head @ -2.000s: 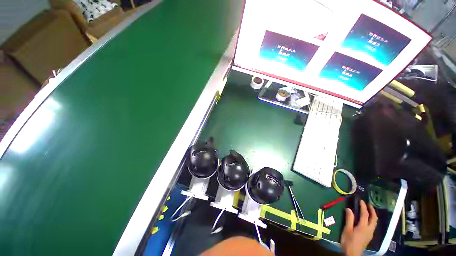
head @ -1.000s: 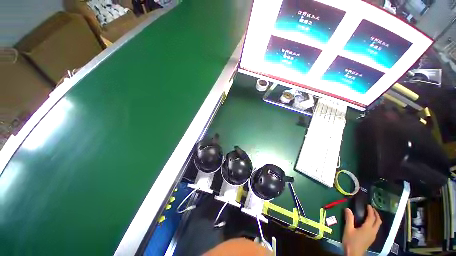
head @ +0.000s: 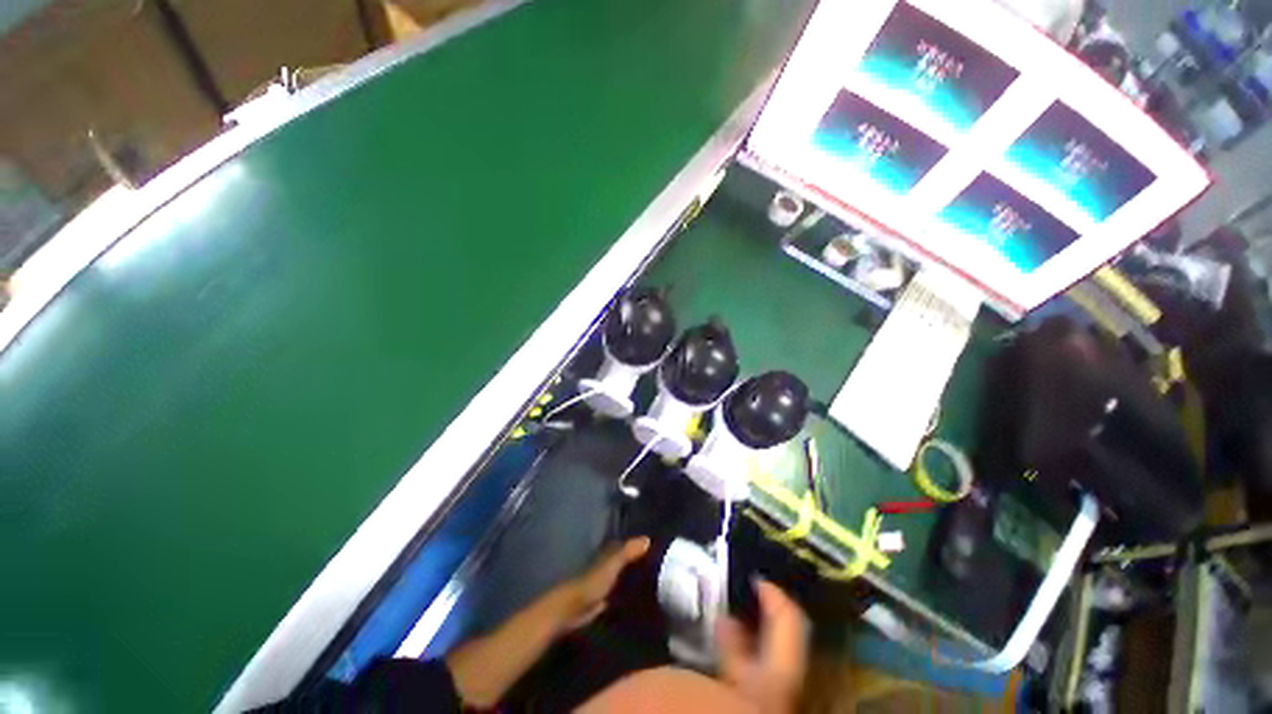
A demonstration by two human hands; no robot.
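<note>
Three dome cameras with black ball heads and white bodies stand in a row at the bench's front edge: left [head: 639, 328], middle [head: 699, 366] and right [head: 766, 409]. Thin white pigtail cables hang from them. A blurred white object [head: 689, 583] is below them, over my lap, between my hands; I cannot tell what it is. My left hand [head: 593, 589] is left of it, empty, with fingers apart. My right hand [head: 767, 649] is blurred, close to its right side; I cannot tell whether it touches or grips it.
The monitor [head: 972, 212] shows four picture tiles above the white keyboard [head: 907, 370]. A tape roll [head: 943, 472], red stick [head: 908, 506] and dark mouse [head: 963, 534] lie to the right. Yellow tape [head: 816, 530] runs along the edge. A green conveyor [head: 377, 279] is at left.
My right hand has left the mouse and moved left to my lap. My left hand has come into view. The white object now shows between them. The view has shifted, with the bench higher up.
</note>
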